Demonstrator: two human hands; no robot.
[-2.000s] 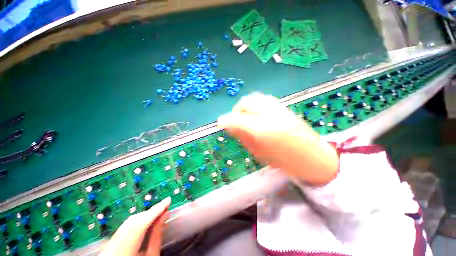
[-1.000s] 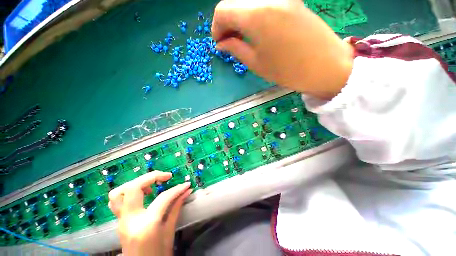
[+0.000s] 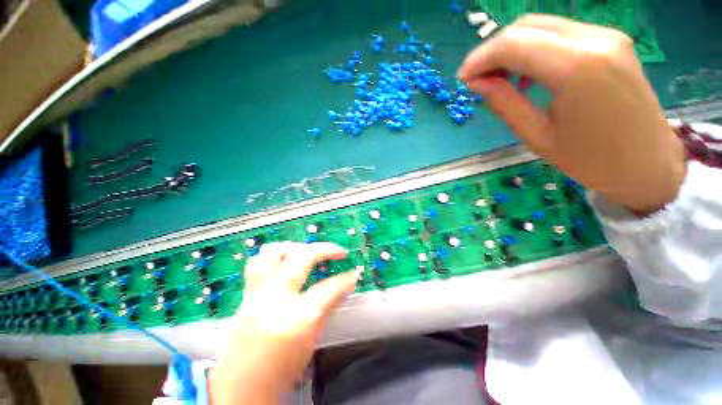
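My left hand [image 3: 289, 304] is over the strip of green circuit boards [image 3: 400, 265], thumb and forefinger apart and close to the boards; I cannot tell if a part is between them. My right hand [image 3: 570, 99] is raised above the mat, just right of the pile of blue disc components [image 3: 388, 99]. Its thumb and forefinger tips are nearly together; whether they hold a component is too small to tell.
Black component strips [image 3: 119, 194] lie on the green mat at left. A black tray [image 3: 57, 198] with blue parts is at far left, a blue bin [image 3: 131, 24] behind. Wire [image 3: 317, 183] lies along the rail [image 3: 277, 220]. White parts [image 3: 481, 24] and green marked boards [image 3: 649, 35] are at far right.
The view has swung left. My right hand has gone from over the boards to the blue pile, then to its right edge. My left thumb and forefinger have moved onto the boards.
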